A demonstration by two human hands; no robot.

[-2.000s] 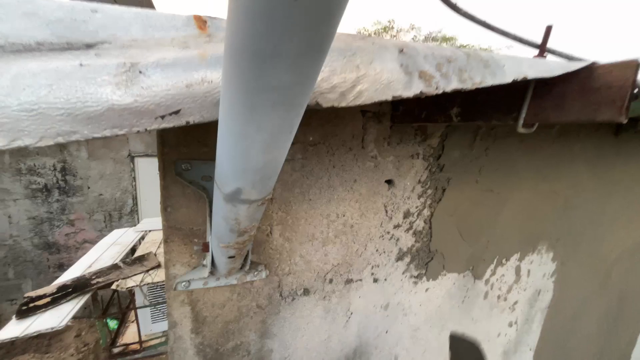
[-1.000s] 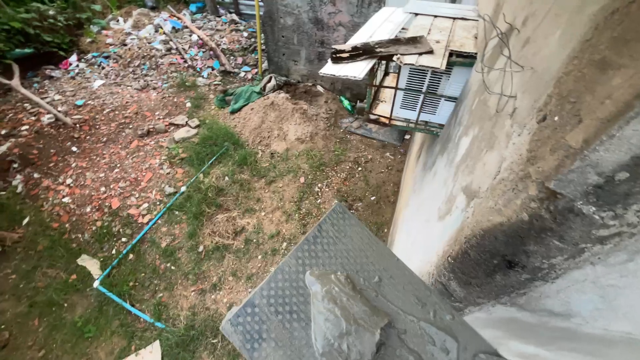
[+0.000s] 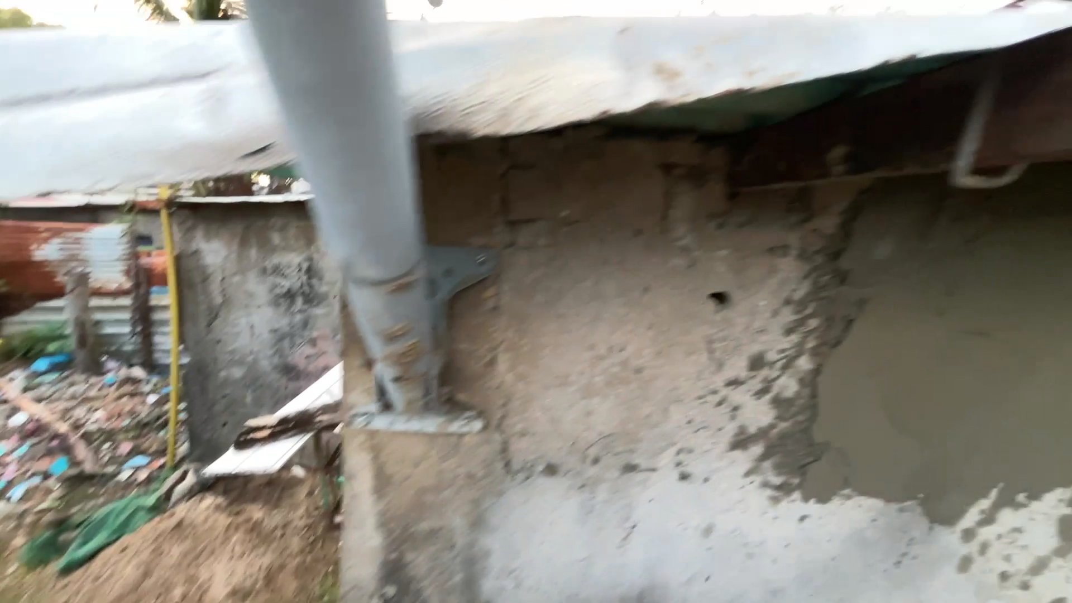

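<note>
Neither my left hand nor my right hand shows in the head view, so what they hold cannot be seen. A masonry wall (image 3: 620,360) fills the middle and right. Smooth, damp-looking grey mortar (image 3: 946,360) covers its right part, with a ragged left edge beside the rougher brown surface. Whitish patches and grey spatters lie lower down. A small dark hole (image 3: 718,297) sits in the rough part. The view is somewhat blurred.
A thick grey metal pole (image 3: 352,167) rises from a bracket (image 3: 419,419) at the wall's corner. Pale roof sheeting (image 3: 536,75) overhangs the wall, with a metal hook (image 3: 976,142) at right. Boards (image 3: 276,440), a sand heap (image 3: 209,536), green netting (image 3: 109,528) and rubble lie at left.
The view has swung up from the ground to the wall. The textured board bearing wet mortar, seen one second ago, is out of view now.
</note>
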